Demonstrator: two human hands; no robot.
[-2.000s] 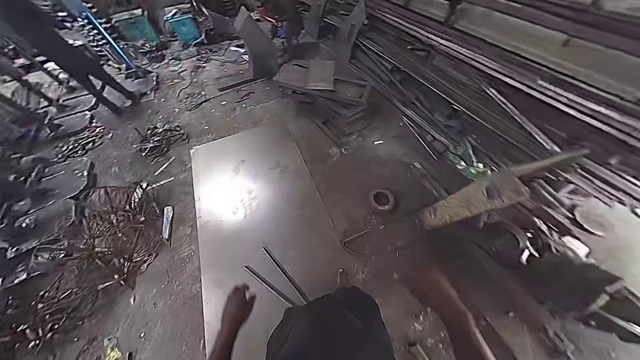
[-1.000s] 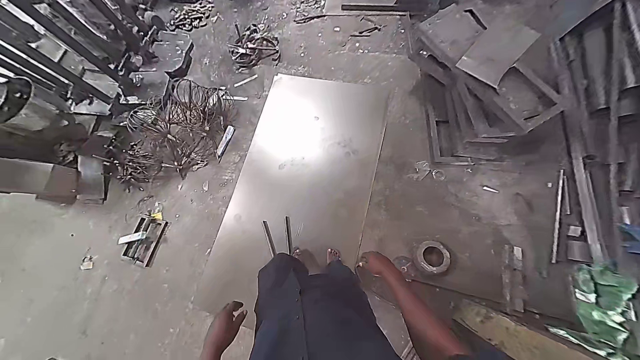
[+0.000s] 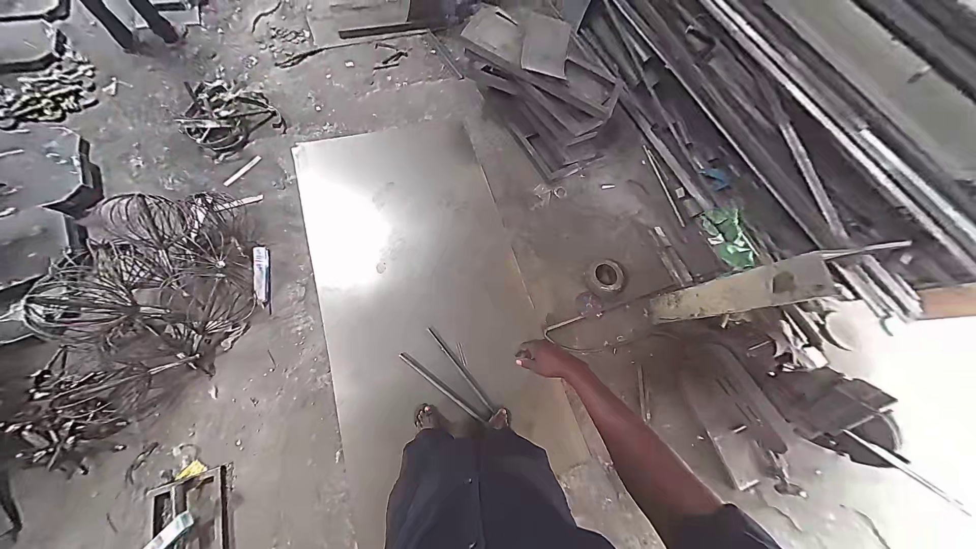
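Note:
My right hand (image 3: pixel 543 359) hangs above the right edge of a shiny metal sheet (image 3: pixel 427 252) lying on the floor, its fingers curled; whether it holds something small I cannot tell. Two thin metal bars (image 3: pixel 446 387) lie on the sheet in front of my bare feet, their near ends close together and their far ends apart. My left hand is out of the frame. A ring-shaped roll (image 3: pixel 605 277) rests on the floor to the right of the sheet.
Tangled wire coils (image 3: pixel 137 274) lie at the left. Stacked metal frames and plates (image 3: pixel 549 76) stand beyond the sheet's far right corner. Long metal bars (image 3: pixel 793 145) fill the upper right. A flat yellowish strip (image 3: pixel 743 293) lies at the right, near green plastic (image 3: pixel 728 238).
My left hand, seen beside the sheet one second ago, has gone out of view. The view has turned.

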